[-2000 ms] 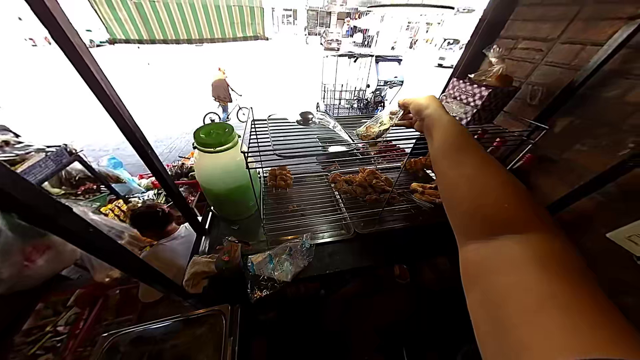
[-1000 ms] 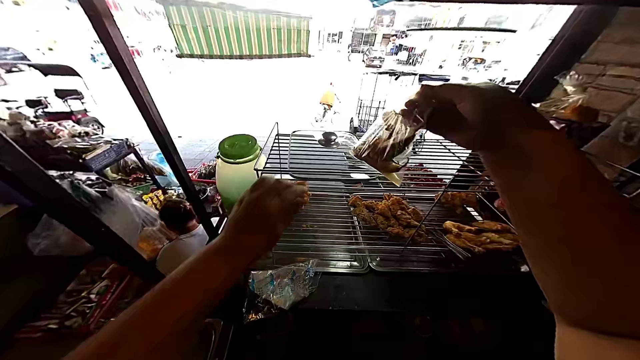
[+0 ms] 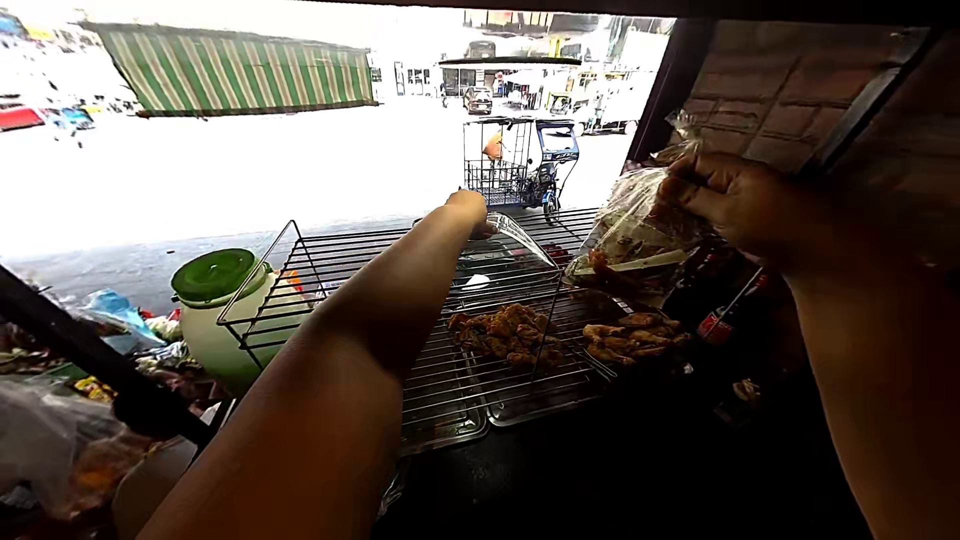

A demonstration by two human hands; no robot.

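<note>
My right hand (image 3: 724, 191) grips a clear plastic bag (image 3: 634, 232) with food pieces inside and holds it up over the right side of a wire rack (image 3: 352, 251). My left hand (image 3: 472, 206) reaches to the rack's far part, beside the curved edge of a clear lid (image 3: 521, 236); its fingers are mostly hidden, so whether it grips the lid cannot be told. Beneath the upper wires lie a heap of browned fried food (image 3: 510, 334) and, to its right, paler fried pieces (image 3: 634, 337) with metal tongs (image 3: 600, 365) beside them. Metal trays (image 3: 457, 431) sit under the rack.
A pale jar with a green lid (image 3: 214, 276) stands left of the rack. A dark post (image 3: 90, 356) slants across the left, by plastic bags (image 3: 45, 427). A brick wall (image 3: 772, 105) rises at right. A tricycle (image 3: 525, 161) stands outside, beyond the rack.
My left hand, low over the rack's left side a second ago, has reached to its far part. My right hand has moved right with the bag. The view has shifted closer to the rack.
</note>
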